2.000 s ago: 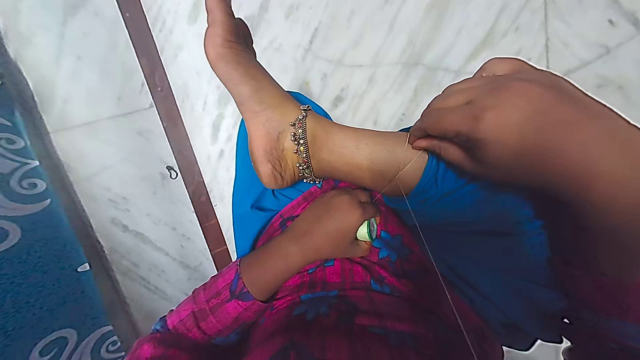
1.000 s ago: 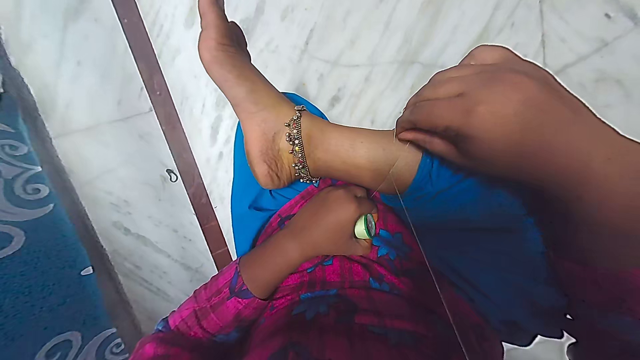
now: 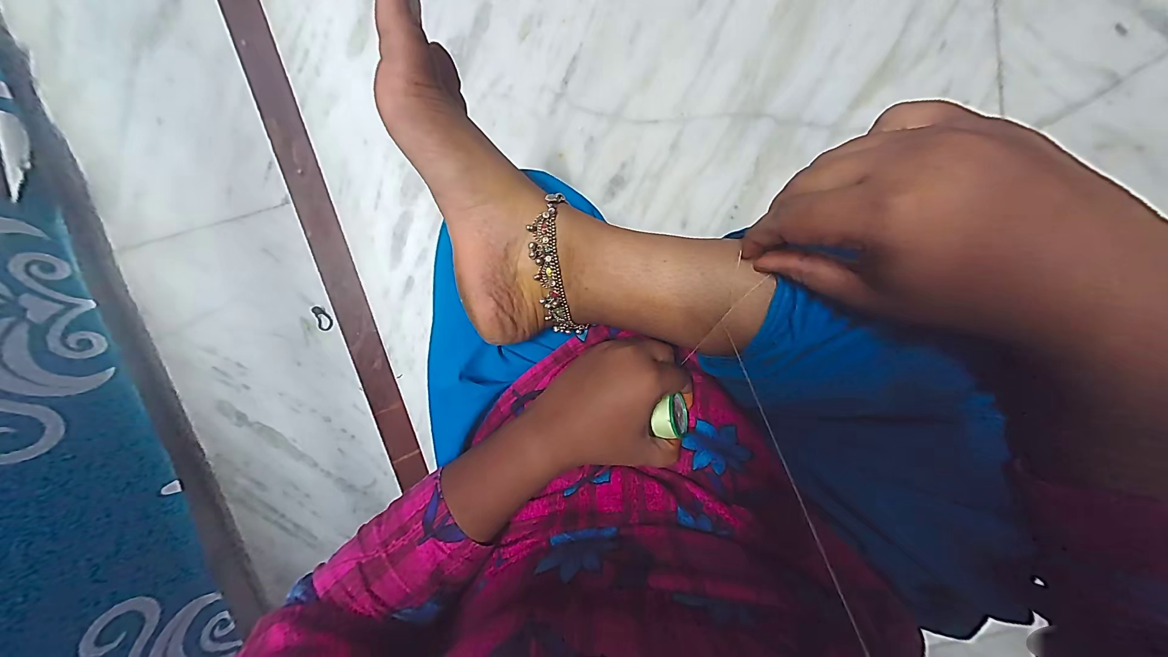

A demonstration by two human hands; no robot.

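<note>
My left hand [image 3: 620,401] is closed around a small spool [image 3: 671,416] with a pale green end, resting on the magenta patterned garment [image 3: 584,584]. Thin light thread [image 3: 794,484] crosses the shin between the hands, and one strand runs down to the bottom edge. Above the lower leg [image 3: 657,274], my right hand [image 3: 821,237] pinches the thread between thumb and fingertips. A beaded metal anklet [image 3: 550,265] circles the ankle of the bare foot [image 3: 456,155]. Blue trouser cloth [image 3: 849,401] covers the leg beyond the shin. Whether a needle is held cannot be seen.
Pale marble floor [image 3: 657,82] lies around the foot, crossed by a brown strip [image 3: 310,210]. A blue carpet with light scroll patterns [image 3: 82,511] is at the left. A small dark loop [image 3: 321,318] lies on the floor beside the strip.
My right hand has shifted slightly left along the shin since the first frame, still pinching the thread. My left hand keeps hold of the spool in about the same place.
</note>
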